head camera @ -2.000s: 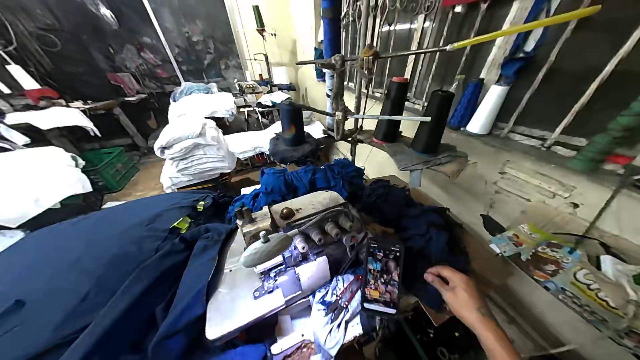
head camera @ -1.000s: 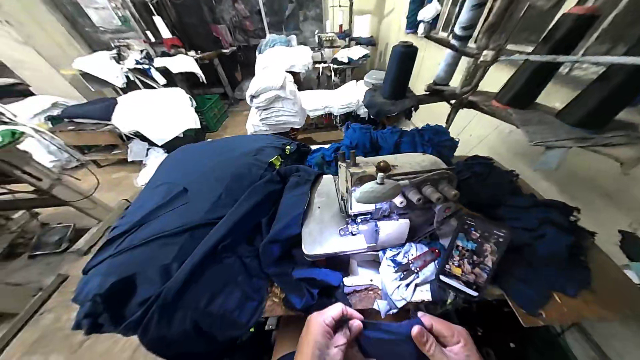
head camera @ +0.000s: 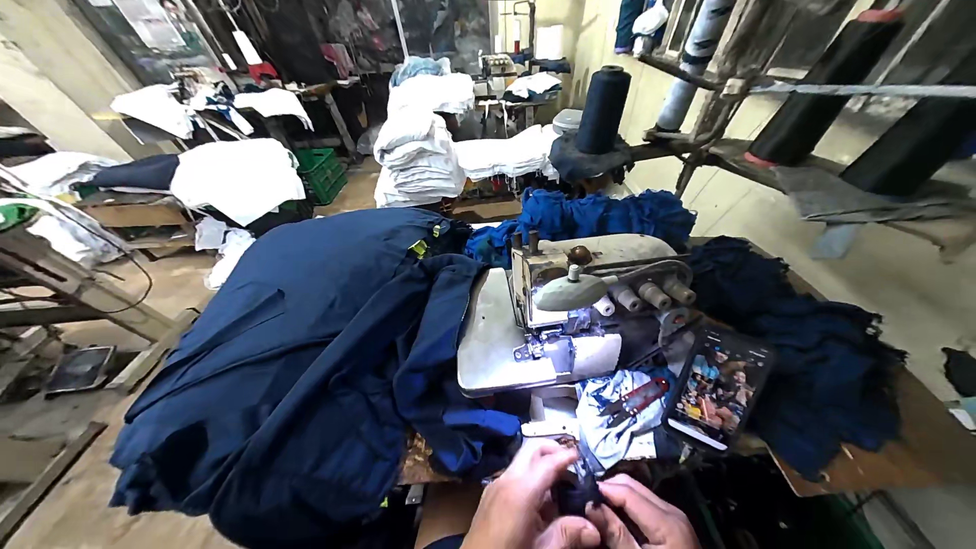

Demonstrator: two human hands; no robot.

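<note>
My left hand (head camera: 526, 499) and my right hand (head camera: 644, 515) are close together at the bottom of the view, pinching a small dark navy fabric piece (head camera: 577, 492) between their fingers. Just beyond them stands an overlock sewing machine (head camera: 560, 328) with its lamp lit. Red-handled thread snips (head camera: 644, 396) lie on a white and blue cloth (head camera: 621, 427) in front of the machine. To their right, a smartphone (head camera: 719, 387) with a lit screen leans at an angle. A large heap of navy garments (head camera: 305, 343) lies left of the machine.
Dark ruffled fabric (head camera: 808, 343) lies at the right, and bright blue fabric (head camera: 610, 213) behind the machine. Thread cones (head camera: 604, 110) stand beyond on wooden supports. Stacks of white cloth (head camera: 419, 152) and a green crate (head camera: 319, 175) are farther back.
My right hand, at the dark fabric on the right two seconds ago, is now beside my left hand. Since one second ago the hands have drawn together, bunching the navy piece. The view has swung left.
</note>
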